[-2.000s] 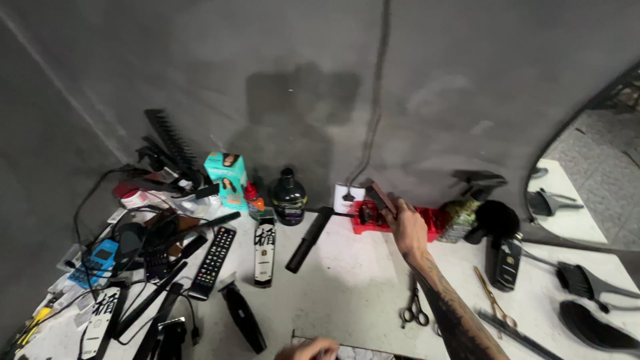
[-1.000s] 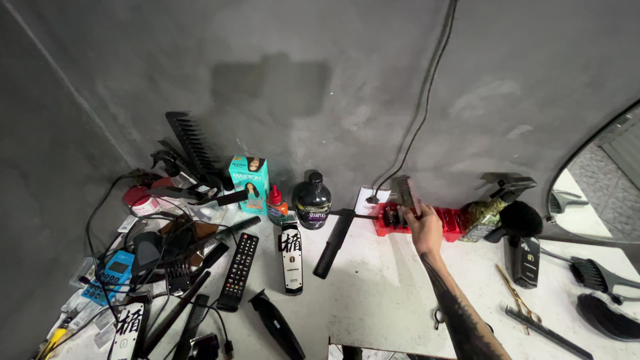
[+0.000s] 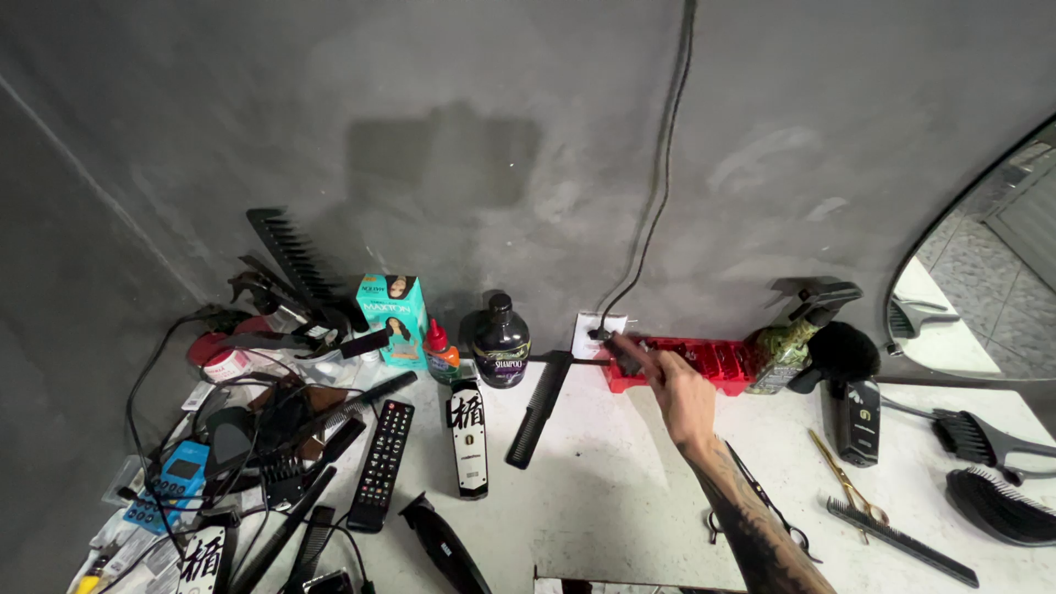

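Note:
My right hand (image 3: 686, 396), on a tattooed forearm, reaches to the left part of a red plastic rack (image 3: 726, 365) against the wall. Its fingers are closed around a slim brownish item (image 3: 635, 351) whose exact kind I cannot tell. Just behind stands a wall outlet (image 3: 596, 326) with a black plug and cable. A black comb (image 3: 540, 410) lies to the left of the hand. Under the forearm are black-handled scissors (image 3: 799, 536), partly covered. My left hand is out of the picture.
Left of the comb are a white clipper (image 3: 469, 441), a shampoo bottle (image 3: 502, 346), a remote control (image 3: 381, 466), a black trimmer (image 3: 445, 549) and tangled cables. Rightward are a spray bottle (image 3: 780, 355), a black clipper (image 3: 858, 425), gold scissors (image 3: 846, 487), a fine comb (image 3: 899, 540) and brushes (image 3: 1002, 503).
The hand at the lower edge two seconds ago has left the picture. My right hand stays at the red rack, and the brownish item, upright a second ago, now leans to the left.

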